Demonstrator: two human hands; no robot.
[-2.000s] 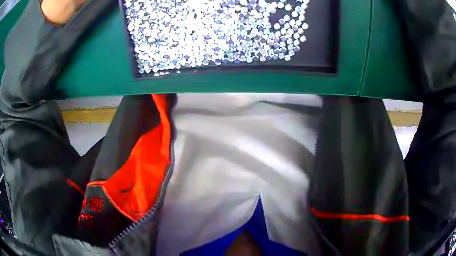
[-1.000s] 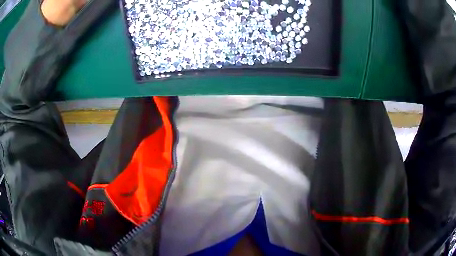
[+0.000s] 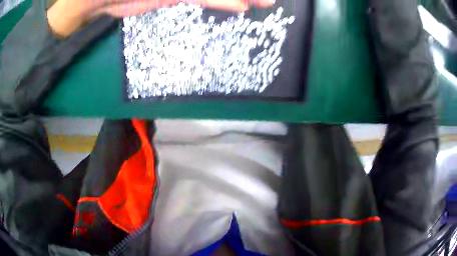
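Observation:
My left hand point(image 3: 125, 7) reaches in from the upper left. It is blurred and partly cut off by the top edge, with its fingers stretched rightward along the far part of the black tray point(image 3: 295, 75). Whether it holds anything cannot be seen. Many small silvery-white parts point(image 3: 200, 60) lie heaped in the tray, thickest at the left and middle, thinner at the right. My right hand is out of the picture; only its dark sleeve point(image 3: 401, 55) shows at the right.
The green bench top point(image 3: 335, 95) surrounds the tray, with its near edge just in front of my body. Blurred shiny strips point(image 3: 436, 40) show at the upper right. A blue object point(image 3: 452, 200) is at the right rim.
My left hand has moved rightward over the tray's far part. The view has shifted, so the tray appears lower and further left. More of the right sleeve shows.

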